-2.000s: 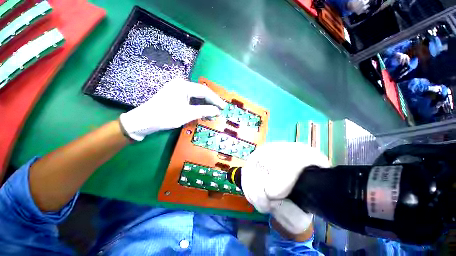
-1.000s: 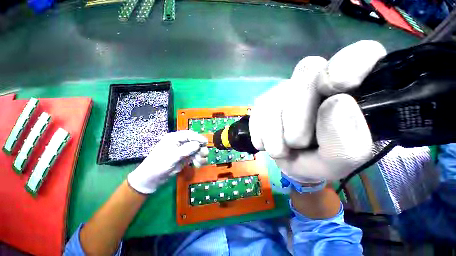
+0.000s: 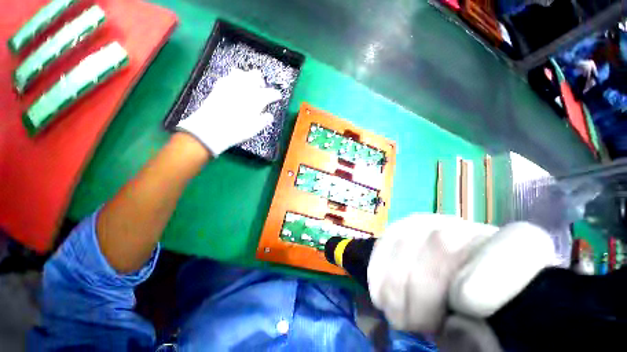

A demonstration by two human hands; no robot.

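Observation:
My left hand [image 3: 230, 113], in a white glove, is in the black screw tray [image 3: 180, 103] with its fingers on the heap of small screws [image 3: 271, 67]; whether it pinches any is hidden. My right hand [image 3: 440, 268], gloved, grips the black electric screwdriver [image 3: 357, 255]. Its yellow-ringed nose is over the nearest circuit board [image 3: 299, 229] in the orange jig [image 3: 275, 234]. The tip's contact cannot be told. The middle board [image 3: 330, 189] and the far board [image 3: 337, 146] lie in the other two slots.
Three board and heat sink assemblies [image 3: 79, 77] lie on the red mat [image 3: 41, 179] at the left. Brown strips [image 3: 466, 189] and a silvery heat sink stack [image 3: 533, 185] are at the right. A dark green conveyor [image 3: 405, 75] runs beyond the bench. Blue-clad people are at upper right.
My left hand has moved from the jig to the screw tray. My right hand has brought the screwdriver from over the upper boards to the nearest board. The camera view has turned.

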